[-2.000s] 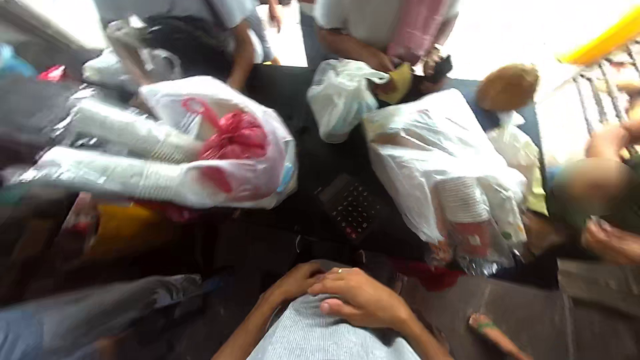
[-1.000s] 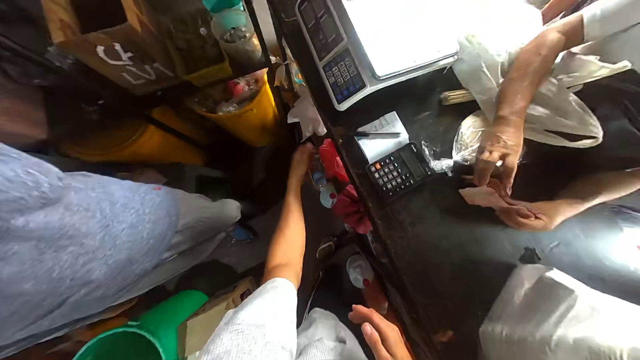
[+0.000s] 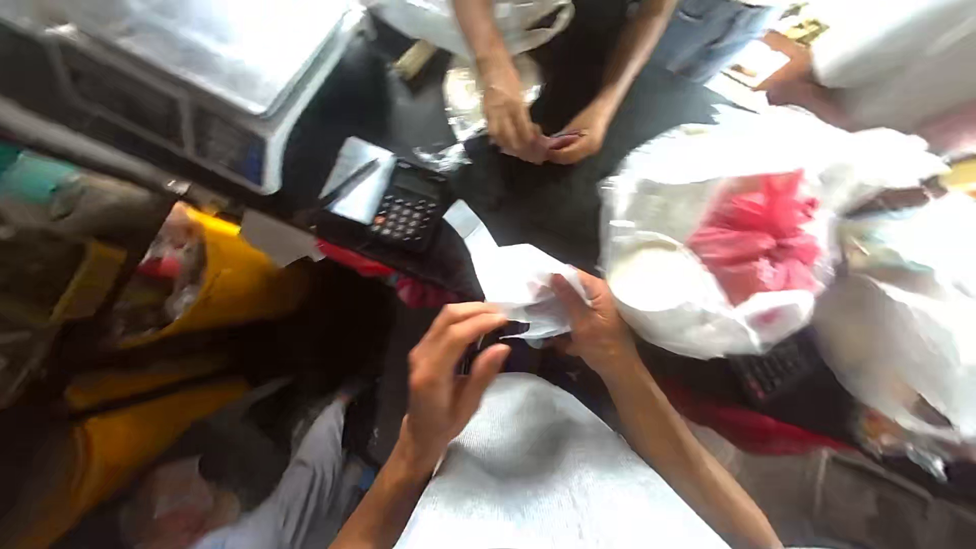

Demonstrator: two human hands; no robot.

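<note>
My right hand [image 3: 602, 320] grips a white plastic bag [image 3: 518, 282], thin and crumpled, with a strap-like end pointing up and left. Close to the bag's lower left edge, my left hand [image 3: 457, 366] has its thumb and fingers apart; whether a fingertip touches the plastic is unclear. A black calculator [image 3: 408, 210] lies on the dark counter beyond my left hand, beside a small notepad [image 3: 364, 183] with a pen [image 3: 351, 183] across it. Right of my right hand stands a large white plastic bag [image 3: 663, 168] holding a pink-red bag [image 3: 762, 236] and a round white container [image 3: 656, 274].
Another person's hands [image 3: 541, 141] hold a small item across the counter. A scale [image 3: 267, 114] stands at upper left. Below it are a yellow bin [image 3: 221, 267] and another person [image 3: 305, 457]. A second calculator [image 3: 774, 366] and more bags [image 3: 892, 328] are at right.
The view has swung a lot. My hands, resting together on my lap two seconds ago, are now raised at the counter's edge, the right one holding the white bag.
</note>
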